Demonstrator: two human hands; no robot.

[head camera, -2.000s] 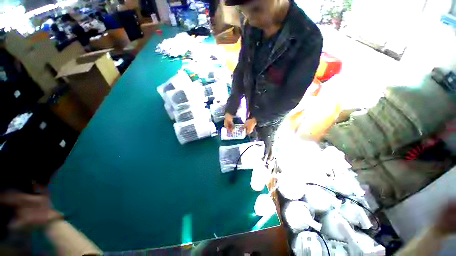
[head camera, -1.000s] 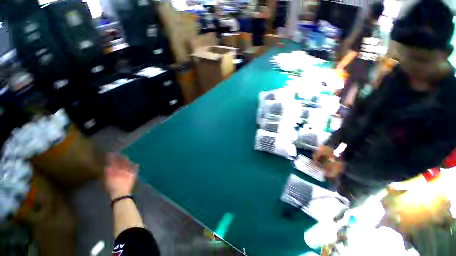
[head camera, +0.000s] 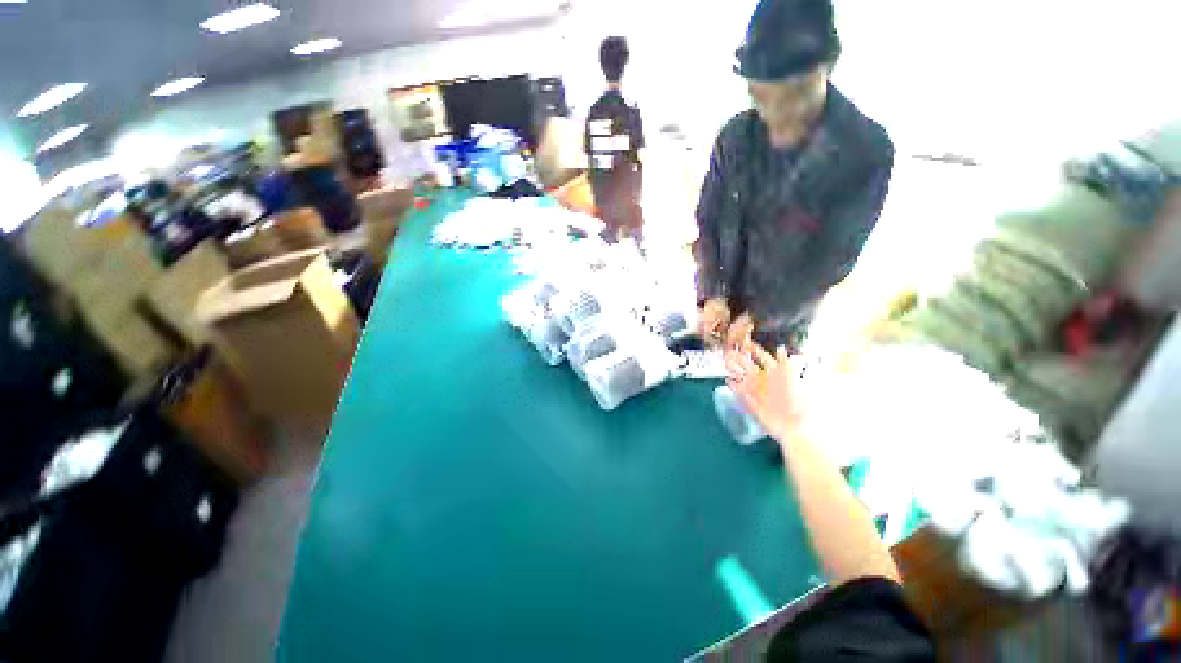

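Note:
My right hand point(head camera: 767, 389) reaches in from the bottom right over the table, with its fingers spread. It looks empty, though it is blurred. It is in front of a white appliance point(head camera: 736, 417) and close to the other worker's hands; I cannot tell if it touches either. Several white wrapped appliances with grey ribbed areas point(head camera: 619, 368) lie in a group at the middle of the green table point(head camera: 479, 492). A small white piece point(head camera: 703, 364) lies by the worker's hands. My left hand is out of the picture.
A worker in dark clothes and hat point(head camera: 797, 194) stands at the table's right side; another person point(head camera: 614, 143) stands farther back. White items are piled at right point(head camera: 958, 427). Open cartons point(head camera: 285, 337) and black crates point(head camera: 104, 557) are at left. Green sacks point(head camera: 1036, 266) are stacked at right.
The view has swung right and up from the crates. My left hand has left the picture, and my right hand has come in over the table near the worker's hands.

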